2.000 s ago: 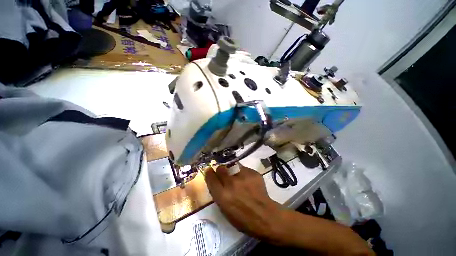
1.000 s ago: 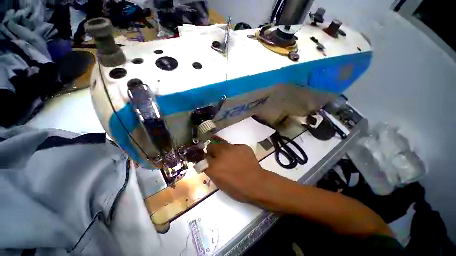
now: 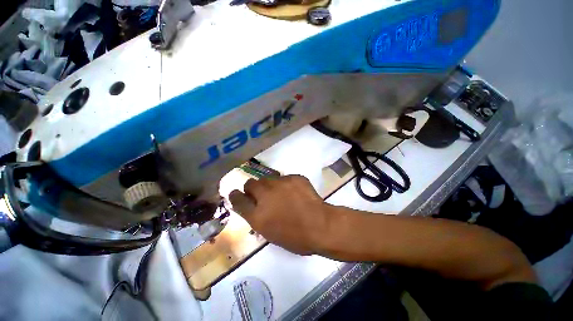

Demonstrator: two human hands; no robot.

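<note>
The white sewing machine head with a blue stripe and JACK lettering fills the upper view. My right hand is under its arm, over the tan bed, just right of the needle area. Its fingers are curled, and whether they hold something is hidden. A small green and dark striped thing, perhaps a screwdriver handle, shows just behind the fingers. The round knurled dial is left of the hand. My left hand is not in view.
Black-handled scissors lie under the arm beside white paper. A thin striped strip lies near the ruler-marked front edge. Pale cloth is at lower left, clear plastic bags at right. A chrome guard juts left.
The view has moved closer and shifted right along the machine. My right hand has moved slightly right of the needle area, and the green striped thing now shows more clearly behind the fingers.
</note>
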